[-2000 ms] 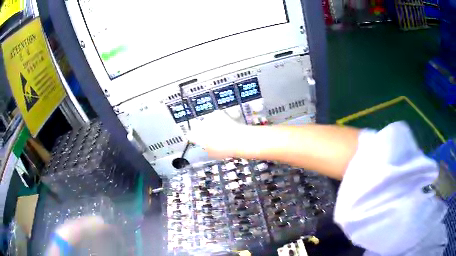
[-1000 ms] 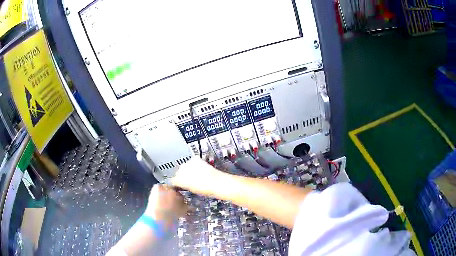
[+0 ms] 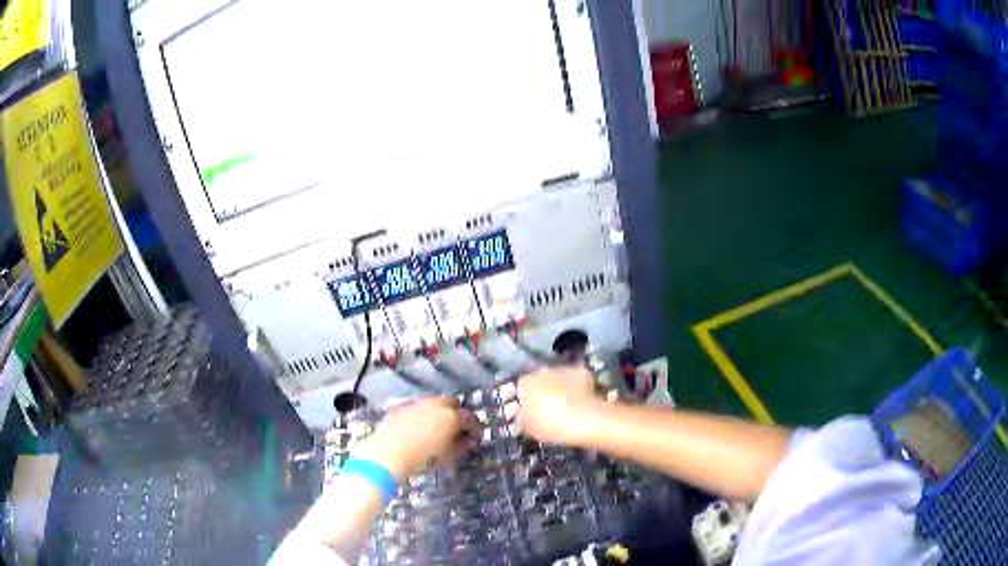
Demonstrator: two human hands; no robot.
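My left hand (image 3: 426, 435), with a blue band at the wrist, is over the back part of the filled tray (image 3: 486, 498). My right hand (image 3: 556, 407) is just right of it, over the same tray's back edge. The fingers of both hands are bent down at small dark-and-silver boards (image 3: 553, 492) in the tray pockets. The fingertips are blurred, so I cannot tell whether either hand grips a board. Part of a cream block (image 3: 718, 528) shows at the lower right, and a yellow connector tip (image 3: 618, 552) at the bottom edge.
The test rack stands behind the tray, with four lit displays (image 3: 420, 274), red and black leads and a large white screen (image 3: 376, 111). Stacked trays (image 3: 155, 376) and a yellow ESD sign (image 3: 55, 194) are at left. A blue crate (image 3: 940, 420) stands at right on green floor.
My right hand has moved from in front of the displays down to the tray. My left hand has come from the lower left to the tray's back part. The view has shifted.
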